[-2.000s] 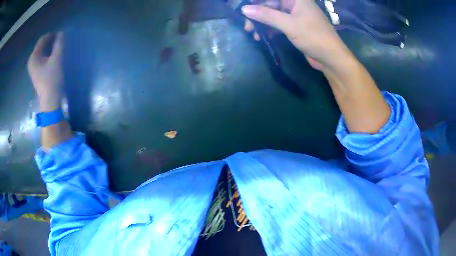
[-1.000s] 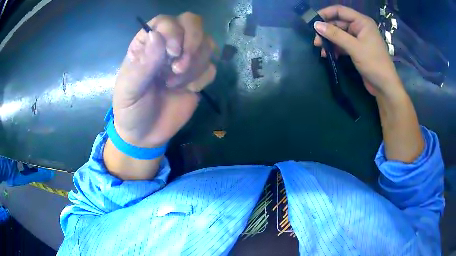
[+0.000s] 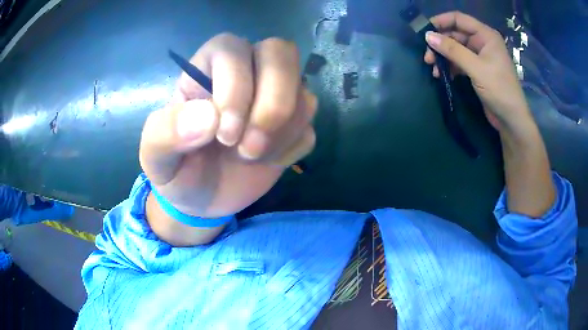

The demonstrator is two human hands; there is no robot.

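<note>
My left hand [image 3: 229, 122], with a blue wrist strap, is raised close to the camera. Its fingers are closed on a thin dark pointed tool [image 3: 189, 69], whose tip sticks out at the upper left; the rest is hidden by the hand. My right hand [image 3: 474, 58] is at the upper right. Its thumb and fingers pinch a black flex cable [image 3: 449, 103] just below the pale silver end, and the strip hangs down toward the lower right.
A dark-green bench surface [image 3: 374, 174] lies below both hands. A stack of flex cables [image 3: 541, 77] with white-silver ends lies at the upper right. A small tan-orange piece [image 3: 296, 169] shows beside my left hand. Blue fabric is at the far left edge.
My left hand has come from the far left to the centre-left, closer to the camera, and the dark tool now shows in it. My right hand still holds the cable, further right in the picture.
</note>
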